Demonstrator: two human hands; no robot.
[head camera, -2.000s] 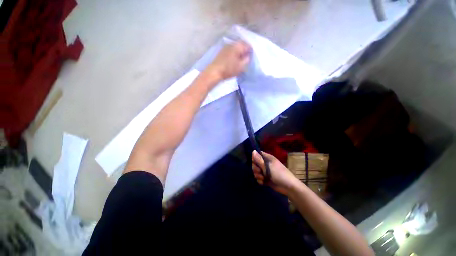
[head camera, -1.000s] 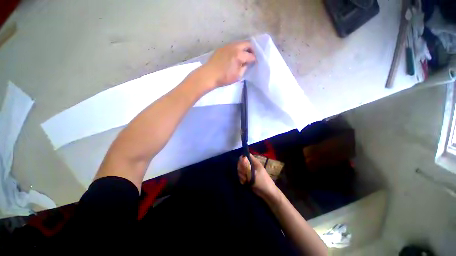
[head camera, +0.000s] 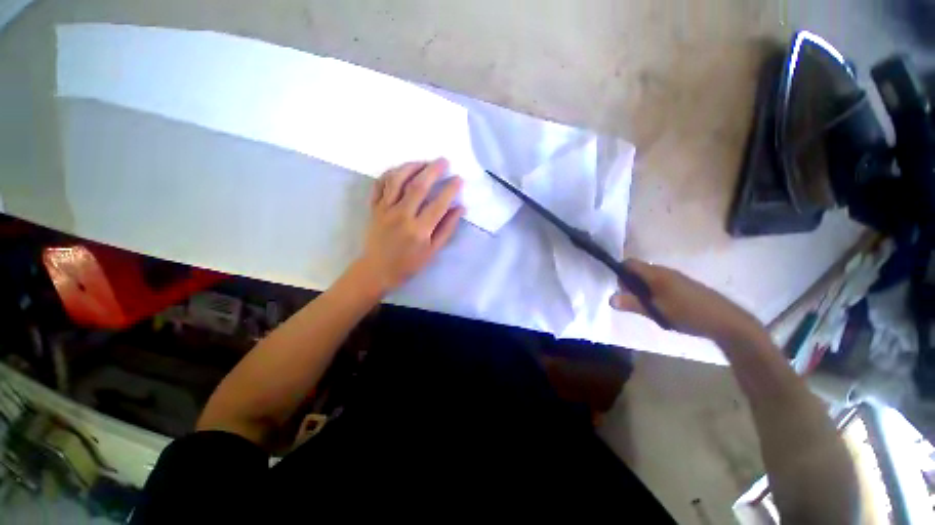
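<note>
A bright white interfacing strip (head camera: 256, 87) lies on thin white fabric (head camera: 215, 185) along the table; its right end is angled. My left hand (head camera: 415, 220) rests flat on the strip's lower edge near that end, fingers slightly spread. My right hand (head camera: 666, 297) holds the black tailor's shears (head camera: 574, 234) by the handles. The shears point up and left, their tip beside the strip's right end, over wrinkled thin fabric. The blades look closed or nearly so.
A steam iron (head camera: 820, 123) stands at the table's right, by a dark iron rest (head camera: 764, 205). Beyond it are dark cluttered objects. Below the front edge are a red object (head camera: 87, 282) and small items. The pale table (head camera: 677, 113) extends behind the fabric.
My left hand has gone from gripping the fabric to lying on the strip. The shears have swung to point up-left from the right side. The view has turned, bringing the iron in.
</note>
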